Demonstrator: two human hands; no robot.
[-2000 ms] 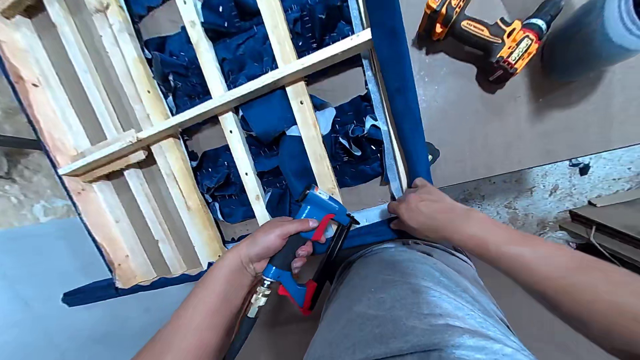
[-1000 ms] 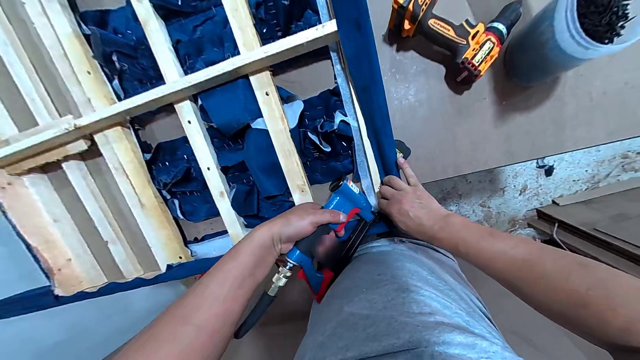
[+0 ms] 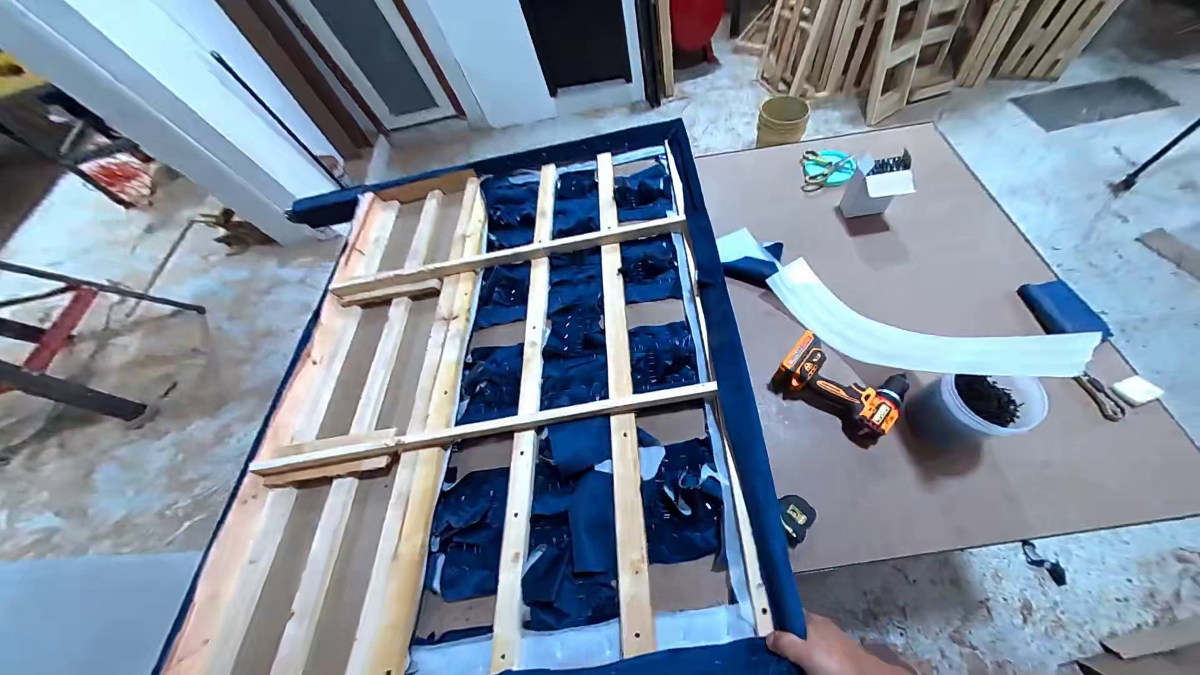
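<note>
A wooden slatted frame (image 3: 622, 450) with blue fabric wrapped over its edges lies back side up on the table. Blue fabric pieces (image 3: 581, 375), fixed with rows of staples, show between the slats. At the bottom, my right hand (image 3: 830, 649) touches the frame's near right corner, thumb on the blue fabric edge; its other fingers are mostly hidden or out of view. My left hand is out of view, and the blue staple gun is not visible. To the right of the frame lie a tape measure (image 3: 796, 519) and an orange and black cordless drill (image 3: 844, 392).
The brown tabletop (image 3: 937, 506) also holds a plastic bucket of dark pieces (image 3: 980, 412), a curved white strip (image 3: 900, 342), folded blue fabric (image 3: 1064, 309), an open white box (image 3: 872, 192) and scissors (image 3: 827, 170). Wooden frames (image 3: 872, 56) stand behind, near a yellowish bucket (image 3: 783, 121).
The view has swung up and widened over the whole frame. The left hand, which held the blue staple gun, has left view with it. The right hand remains at the near corner.
</note>
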